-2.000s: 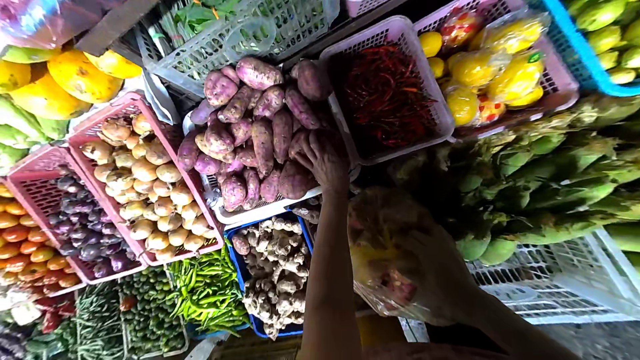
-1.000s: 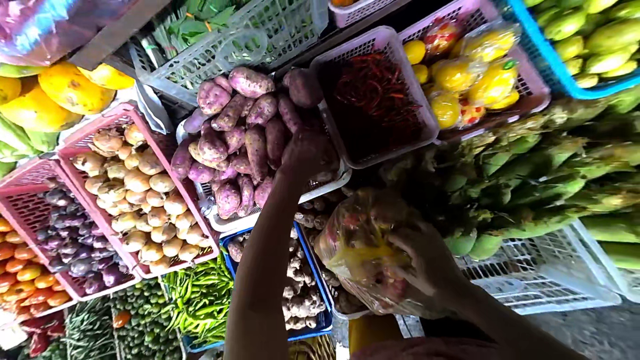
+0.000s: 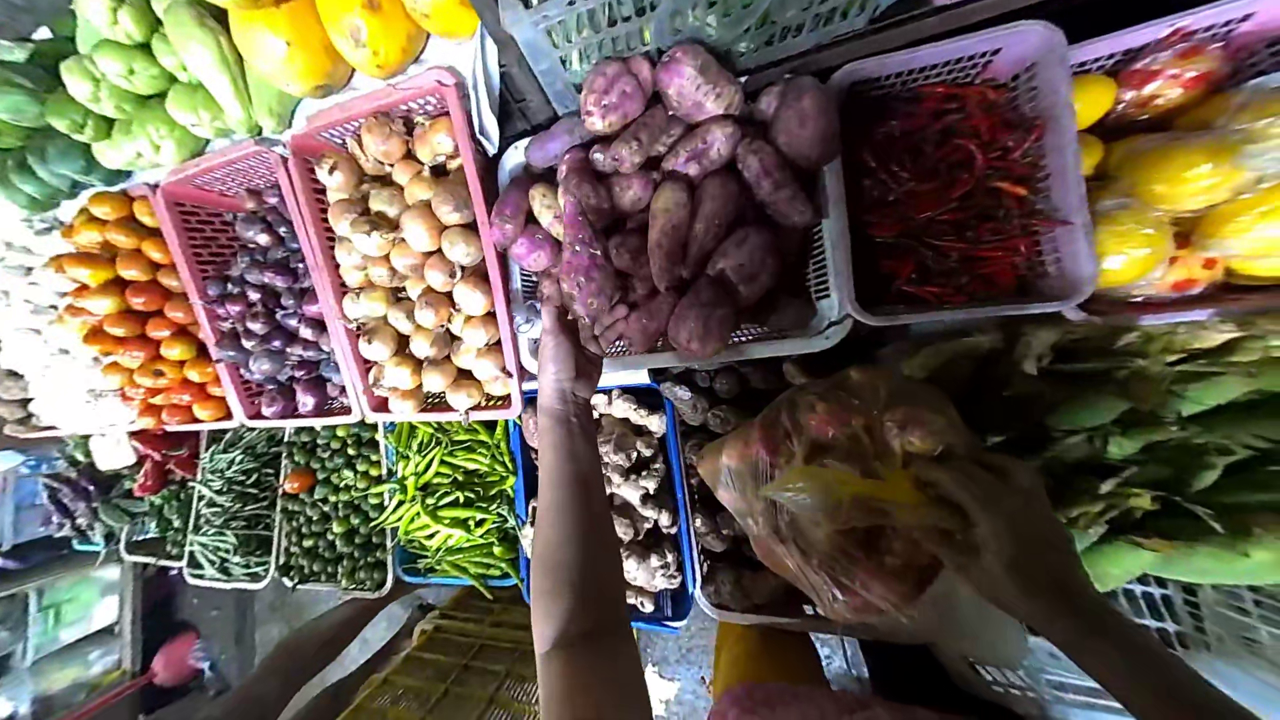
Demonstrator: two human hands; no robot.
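Purple sweet potatoes point(image 3: 690, 220) are heaped in a pale plastic basket point(image 3: 835, 250) at upper centre. My left hand point(image 3: 573, 340) is at the basket's near left corner, its fingers around the lower end of a long sweet potato point(image 3: 585, 262). To the right, my right hand point(image 3: 975, 510) grips a clear plastic bag point(image 3: 850, 490) with reddish, rounded produce and something yellow in or on it. The bag is in front of a basket of dark roots, partly hiding it. My right fingers are partly lost in shadow.
Onions point(image 3: 420, 250), small purple onions point(image 3: 275, 310) and tomatoes point(image 3: 150, 310) lie left. Green chillies point(image 3: 455, 495) and ginger point(image 3: 635, 490) are nearer. Red chillies point(image 3: 950, 190), bagged yellow produce point(image 3: 1180, 190) and leafy green produce point(image 3: 1170, 430) are right. Another person's limb seems visible lower left.
My left hand has moved from the right part of the sweet potato heap to its near left corner and taken hold of a long one. The bag stays in my right hand.
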